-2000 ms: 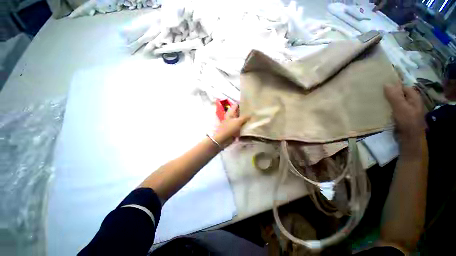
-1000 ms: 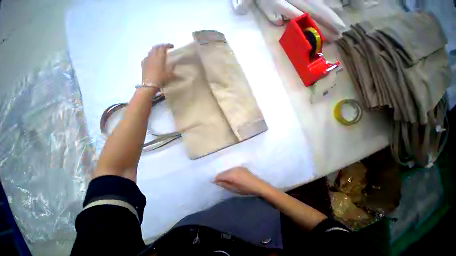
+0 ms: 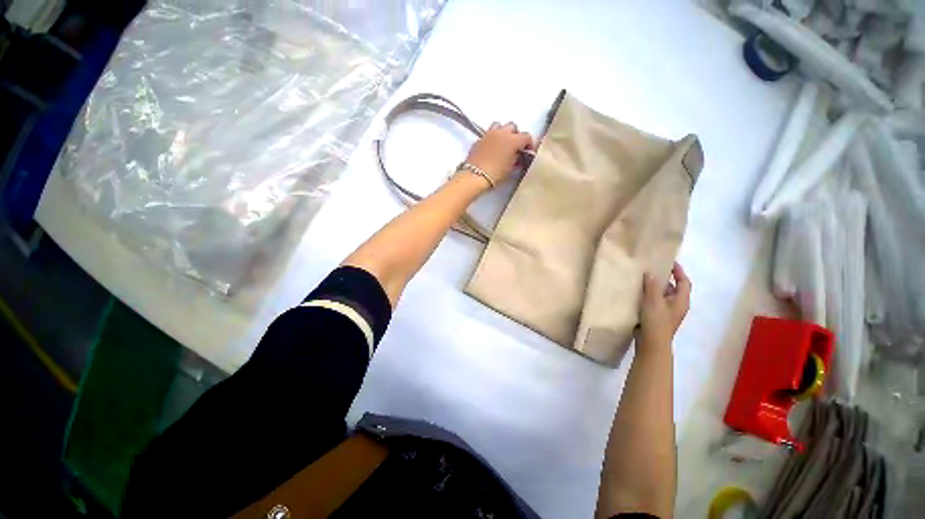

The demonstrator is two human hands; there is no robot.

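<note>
A beige tote bag [image 3: 568, 223] lies flat on the white work sheet [image 3: 406, 355], its right end folded over. Its looped handles extend left onto the sheet. My left hand [image 3: 499, 154] is at the bag's handle edge, fingers bent on the edge; whether it grips a handle is hard to tell. My right hand [image 3: 661, 300] rests at the folded end, fingers curled around its lower right edge.
Clear plastic bags [image 3: 223, 132] lie at the left. A red tape dispenser [image 3: 776, 375], a yellow tape ring [image 3: 732, 503] and stacked beige bags [image 3: 834, 466] are at lower right. White rolls [image 3: 862, 193] and a dark tape roll [image 3: 768, 57] are at upper right.
The bag was carried from the right onto the sheet. The view has since turned. My left hand is now at the handle edge, and my right hand has moved onto the bag's folded end.
</note>
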